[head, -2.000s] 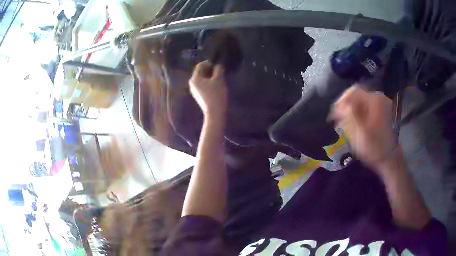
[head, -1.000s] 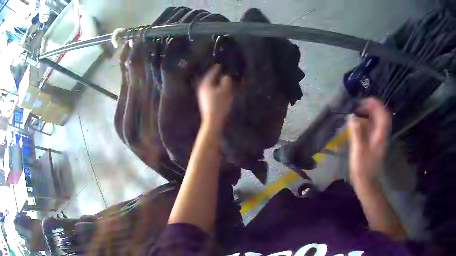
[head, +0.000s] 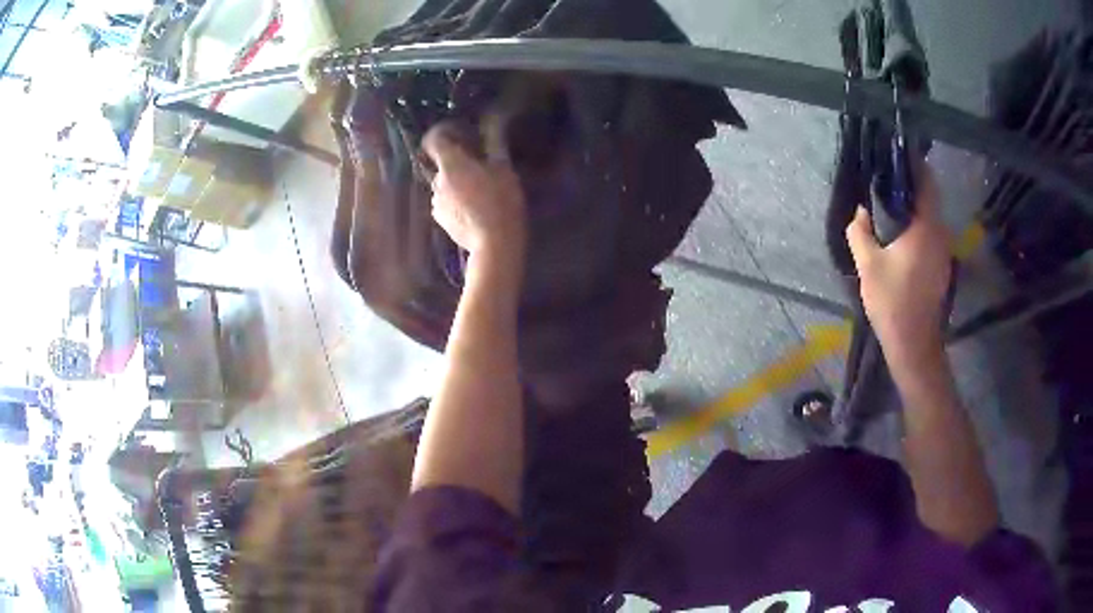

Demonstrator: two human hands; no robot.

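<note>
Several dark jackets (head: 587, 216) hang close together from the curved grey rail (head: 551, 54). My left hand (head: 473, 204) is at their collars below the rail, its fingers curled on a dark jacket; the fingertips are partly lost in the dark cloth. My right hand (head: 905, 258) grips a narrow dark garment (head: 853, 192) with a dark blue patch (head: 893, 180), hanging at the rail to the right, apart from the bunch. A white ring (head: 318, 70) sits on the rail at the left.
More dark garments hang at the far right (head: 1043, 108) and lower left (head: 324, 515). Cartons (head: 210, 186) stand at the left. A grey crossbar (head: 755, 281) and a yellow floor line (head: 755, 389) show between the garments. A caster (head: 815, 407) is near the wearer's body.
My right hand was apart from the rail garments and now holds the narrow dark garment, which hangs separate from the right-hand ones. My left hand stays at the bunch, slightly further left.
</note>
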